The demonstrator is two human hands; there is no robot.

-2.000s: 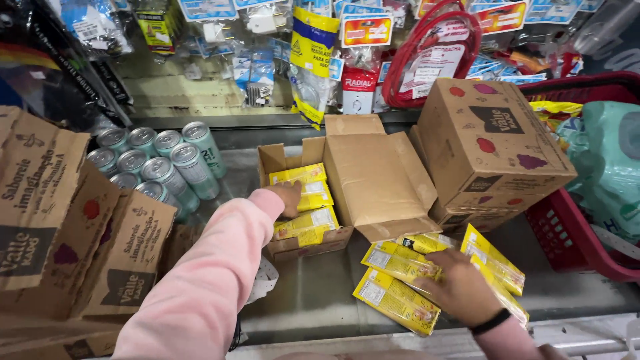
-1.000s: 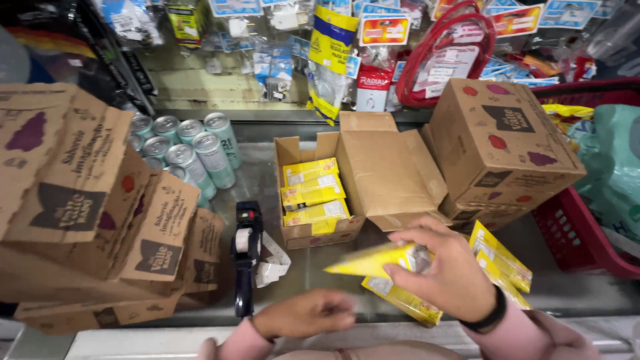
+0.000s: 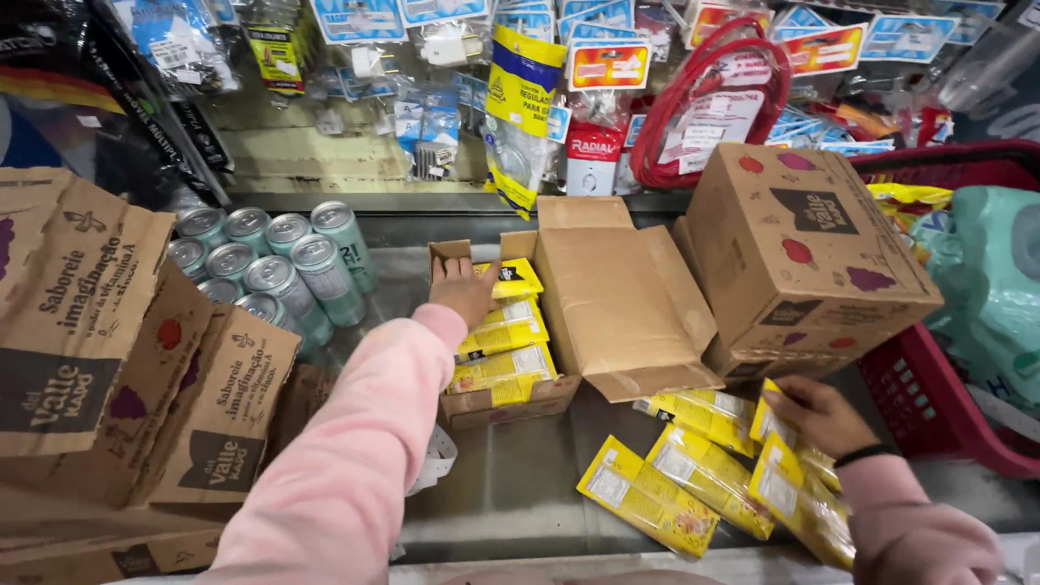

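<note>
An open cardboard box (image 3: 512, 404) holds several yellow packets (image 3: 505, 325) lying in a stack of rows. Inside its far left part is my left hand (image 3: 461, 288), resting at a packet's edge; whether it grips that packet is hidden. To the right, my right hand (image 3: 821, 414) pinches a yellow packet (image 3: 772, 413) by its upper corner. Several more yellow packets (image 3: 650, 497) lie loose on the dark counter, below the open lid (image 3: 626, 301) of the box.
Printed juice cartons (image 3: 57, 325) are piled at the left, beside teal cans (image 3: 321, 276). Another printed carton (image 3: 812, 236) stands at the right, next to a dark red basket (image 3: 934, 406) with bagged goods. Packaged hardware and a coiled red hose (image 3: 768, 81) hang behind. A white paper strip (image 3: 436, 459) lies near the box.
My left hand has moved up from the counter's near edge into the box. My right hand, which held a yellow packet in the air, is now at the loose packets on the right.
</note>
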